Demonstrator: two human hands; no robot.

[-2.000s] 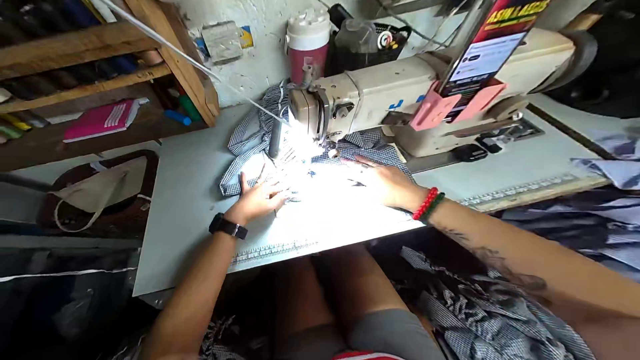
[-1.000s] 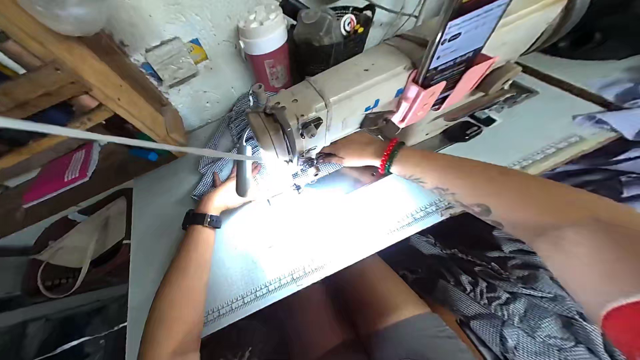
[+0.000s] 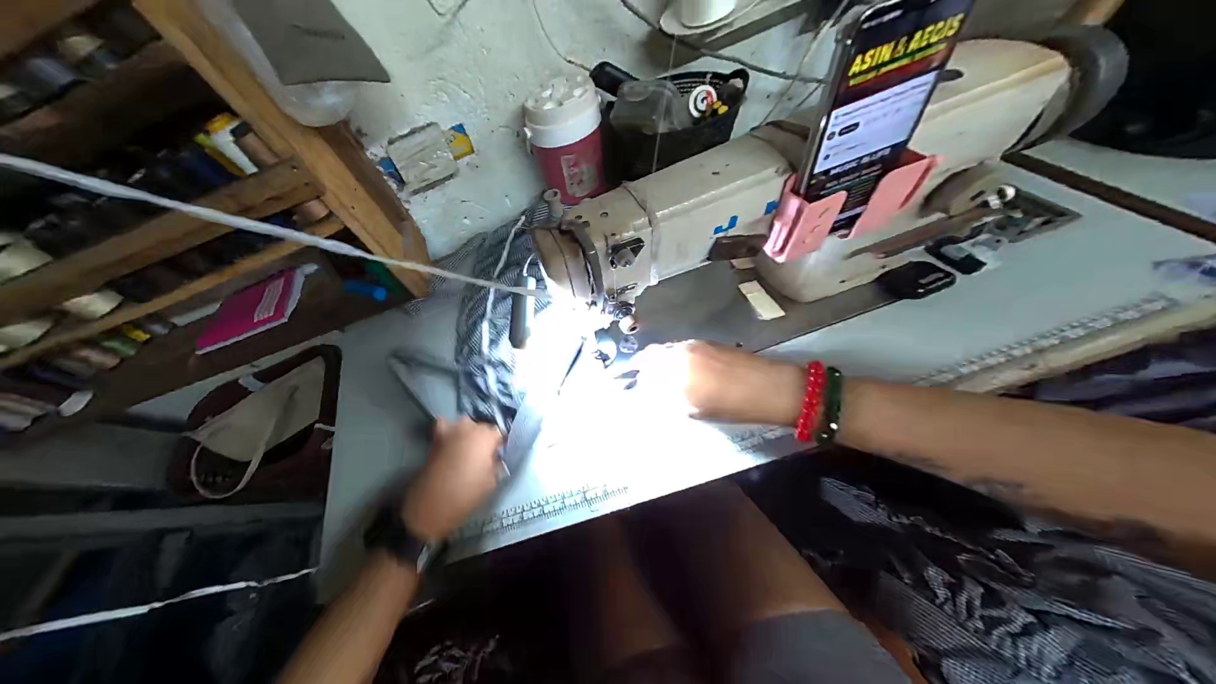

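A pale industrial sewing machine [image 3: 703, 204] stands on the grey table, and its lamp whitens the area around the needle. Grey-and-white patterned fabric [image 3: 484, 332] lies left of and behind the machine head. My left hand [image 3: 456, 475], blurred, is at the fabric's near left edge, its fingers closed on a thin grey tool [image 3: 413, 385]; blur hides the tool's exact kind. My right hand [image 3: 727, 380] rests low over the table just right of the needle area. Glare washes out its fingertips, so whether they grip anything cannot be told.
A phone [image 3: 874, 114] sits in a pink holder [image 3: 807, 223] on the machine arm. Behind are a red-and-white jug [image 3: 565, 142] and a black basket [image 3: 679, 123]. Thread shelves [image 3: 237, 199] stand left. A white cord [image 3: 237, 223] crosses the view. Dark patterned fabric [image 3: 969, 570] lies at lower right.
My left hand has left the fabric beside the machine head and come toward the table's front edge, now with a thin grey tool. My right hand has drawn back from close beside the needle.
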